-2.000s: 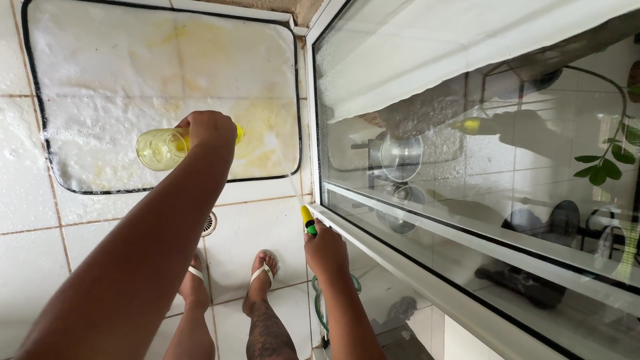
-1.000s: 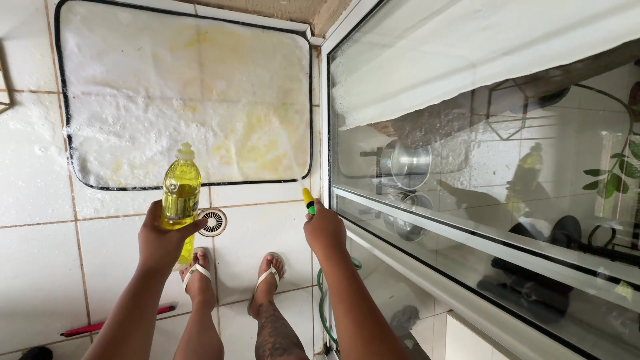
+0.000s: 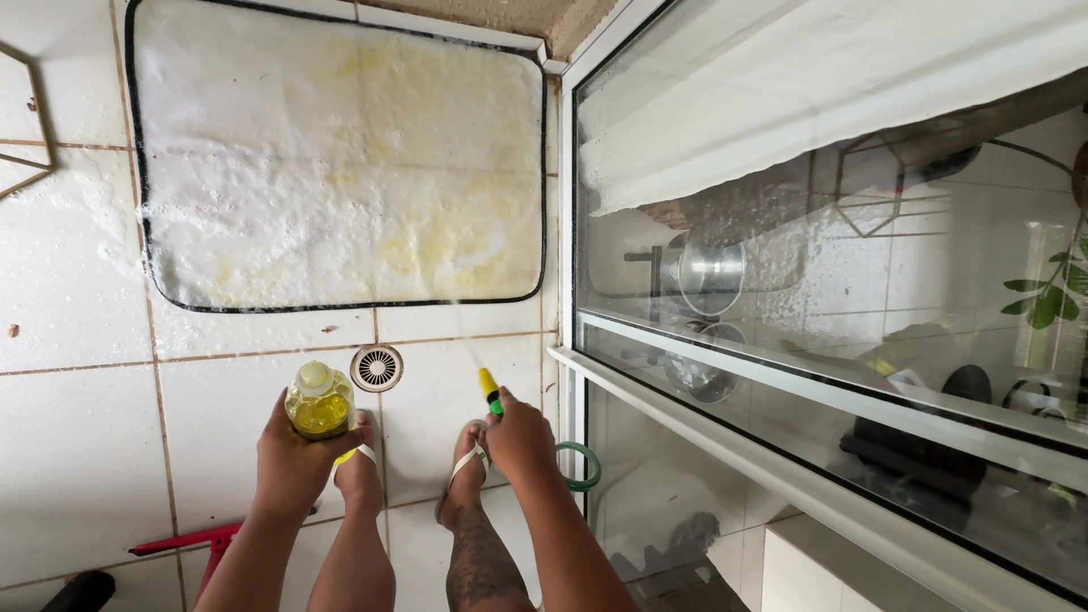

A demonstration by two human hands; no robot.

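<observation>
My left hand is wrapped around a clear plastic bottle of yellow liquid soap, held upright with its pale cap toward the camera. My right hand grips a yellow and green hose nozzle. A thin spray leaves its tip toward the lower edge of a white mat with black edging. Foam and yellow soap patches cover the wet mat, which lies flat on the tiles. Part of a green hose curves beside my right forearm.
A round floor drain sits between my hands and the mat. At right stands a white-framed glass door with reflections. A red squeegee-like tool lies at lower left, and a geometric metal frame at the left edge. My feet wear white flip-flops.
My left hand has drawn back from over the mat, where it held the bottle tipped sideways, and the bottle is now upright near my body. My right hand keeps hold of the nozzle.
</observation>
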